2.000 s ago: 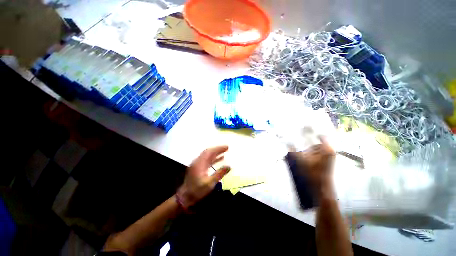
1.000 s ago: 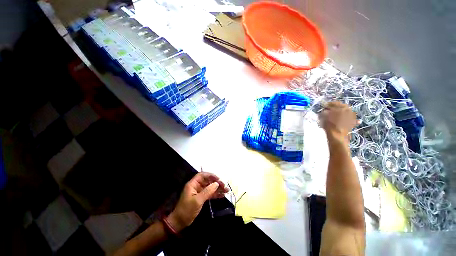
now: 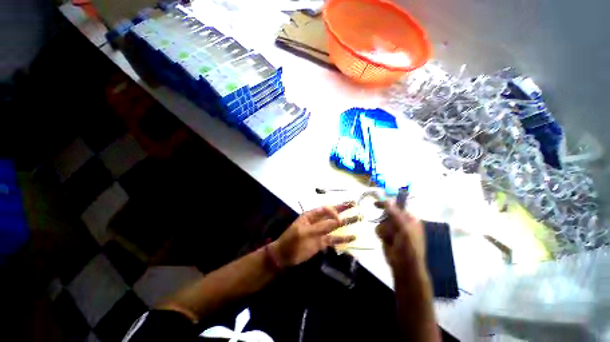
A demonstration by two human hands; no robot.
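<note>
My right hand (image 3: pixel 401 237) is closed on a coiled white cable (image 3: pixel 372 206) near the table's front edge; a short dark strip also shows at its fingertips. My left hand (image 3: pixel 313 235) is just left of the coil, palm up with fingers spread, and holds nothing that I can make out. Flat blue-and-white box blanks (image 3: pixel 354 143) lie fanned just beyond the hands. A large tangle of white cables (image 3: pixel 468 150) covers the right of the table. The coil and the blanks are partly washed out by glare.
Stepped stacks of filled boxes (image 3: pixel 221 73) stand along the left edge. An orange basket (image 3: pixel 374 43) is at the top, beside brown cardboard (image 3: pixel 304 40). A black slab (image 3: pixel 440 260) lies right of my right hand. Clear plastic (image 3: pixel 542 294) and yellow sheet (image 3: pixel 528 224) lie at right.
My right hand has come back from the cable pile towards the front edge with a coiled cable. My left hand has moved right and spread its fingers. The view has shifted slightly.
</note>
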